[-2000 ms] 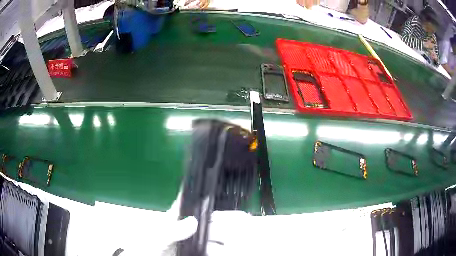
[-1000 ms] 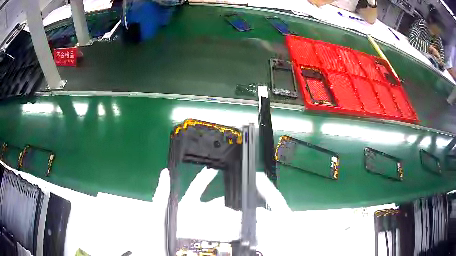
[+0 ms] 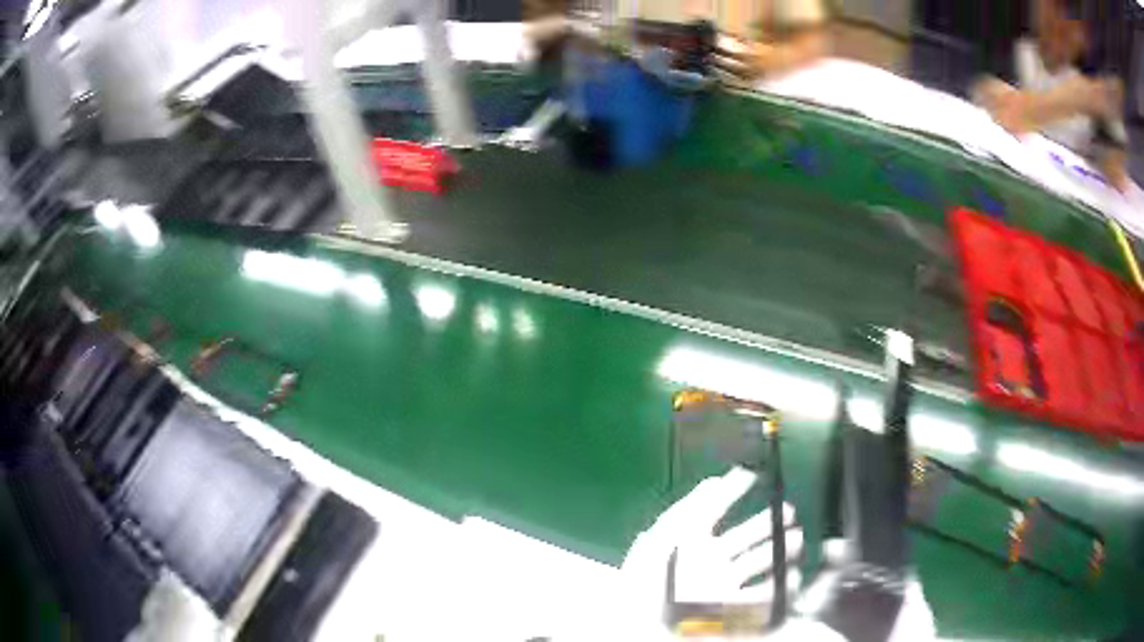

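My left hand (image 3: 721, 539), in a white glove, holds one black mid-frame (image 3: 724, 420) with gold-orange edges, upright over the green belt. Its fingers show through the frame's window. My right hand (image 3: 922, 617), also gloved, is low in the view, partly hidden and blurred around a dark stack of mid-frames (image 3: 868, 502). The stack is beside the single frame, with a gap between them. The black divider strip (image 3: 897, 389) runs behind the stack, its pale tip at the belt's far edge. Mid-frames lie on the belt at right (image 3: 1058, 542) and far left (image 3: 245, 374).
The green belt (image 3: 502, 401) crosses the view beyond the white bench cover (image 3: 464, 577). Slotted black trays (image 3: 188, 464) stand at left. Across the line are a red compartment tray (image 3: 1066, 326), a red sign (image 3: 414, 166) by a pale post, a blue bin (image 3: 634, 113) and blurred people.
The view has swung left, so the belt, red tray and sign sit further right. The single frame and the stack in my hands now show a gap between them.
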